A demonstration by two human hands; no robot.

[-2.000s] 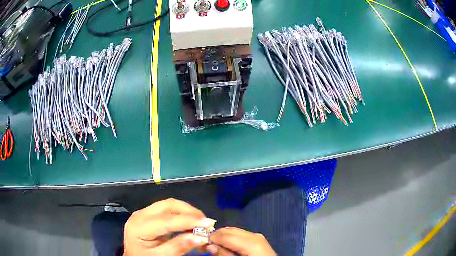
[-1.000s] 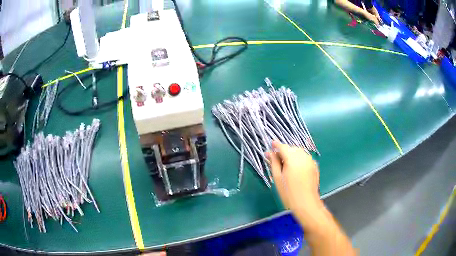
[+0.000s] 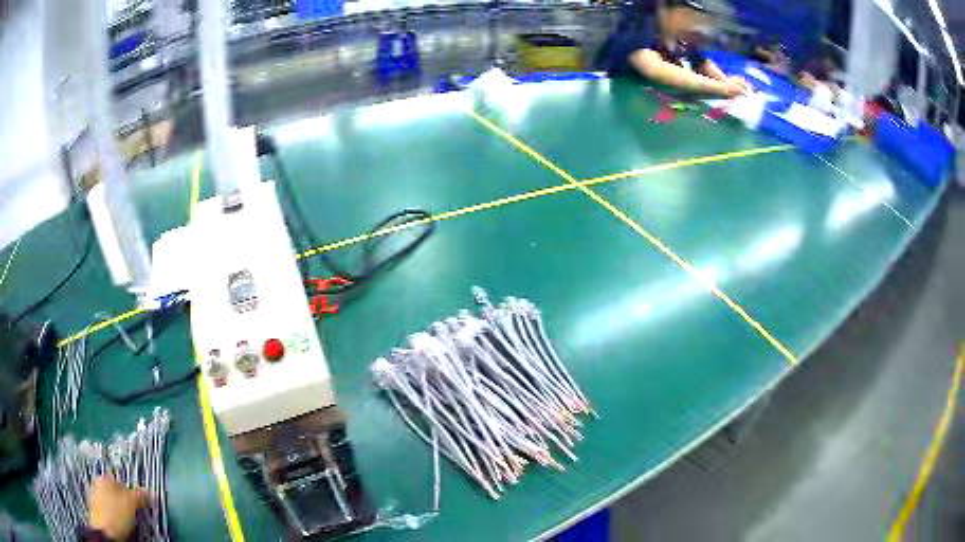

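Note:
My left hand (image 3: pixel 114 506) is at the lower left, over the left pile of grey cables (image 3: pixel 155 461). Its fingers hide part of the pile, and I cannot tell if they grip a cable. My right hand is out of the picture. The off-white crimping machine (image 3: pixel 261 365) stands right of that pile, with its dark crimping head and clear guard (image 3: pixel 312 492) near the lower edge. The right pile of grey cables (image 3: pixel 487 392) lies right of the machine, clear plugs away from me and coppery ends towards me.
A black cord (image 3: pixel 394 246) loops right of the machine, beside an orange-red handled tool (image 3: pixel 326 296). Clear film (image 3: pixel 407 521) lies by the crimping head. Loose cables (image 3: pixel 70 376) lie at the left. Across the green bench (image 3: pixel 635 349), a person (image 3: pixel 677 58) works near blue bins (image 3: pixel 799 129).
The view has tilted up and turned right. My right hand has left the right pile and the picture. My left hand, barely visible at the bottom edge before, is now over the left pile.

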